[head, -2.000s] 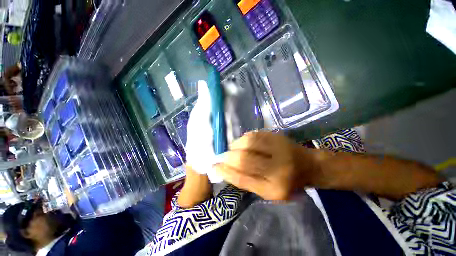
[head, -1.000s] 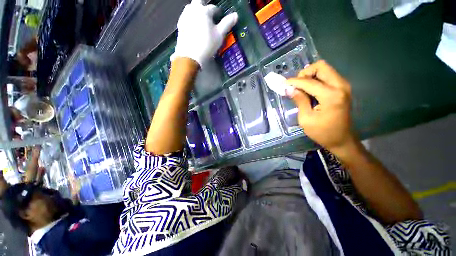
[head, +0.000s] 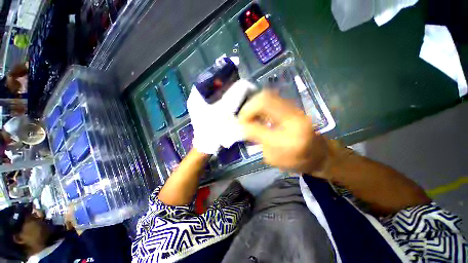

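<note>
My left hand (head: 218,115), in a white glove, holds a dark keypad phone (head: 216,79) above the clear tray (head: 328,120). A blurred reddish spot shows on the phone. My bare right hand (head: 285,131) is blurred and bent against the phone's near end. I cannot tell whether the white wipe is in it. In the tray, one phone with an orange band and purple keys (head: 261,36) lies face up at the top. Two teal phones (head: 174,92) lie at the left, with purple ones below them. My hands hide the middle pockets.
A tall pile of clear trays with blue-purple phones (head: 84,149) stands at left. Loose white pieces (head: 444,56) lie on the dark green mat (head: 354,77) at right. A person in a dark cap (head: 25,231) is at lower left. A grey ledge (head: 159,36) runs behind the tray.
The teal phone held earlier is gone from my hand. My left hand has come back from the tray's far row with a dark phone lifted out. My right hand has moved left to it.
</note>
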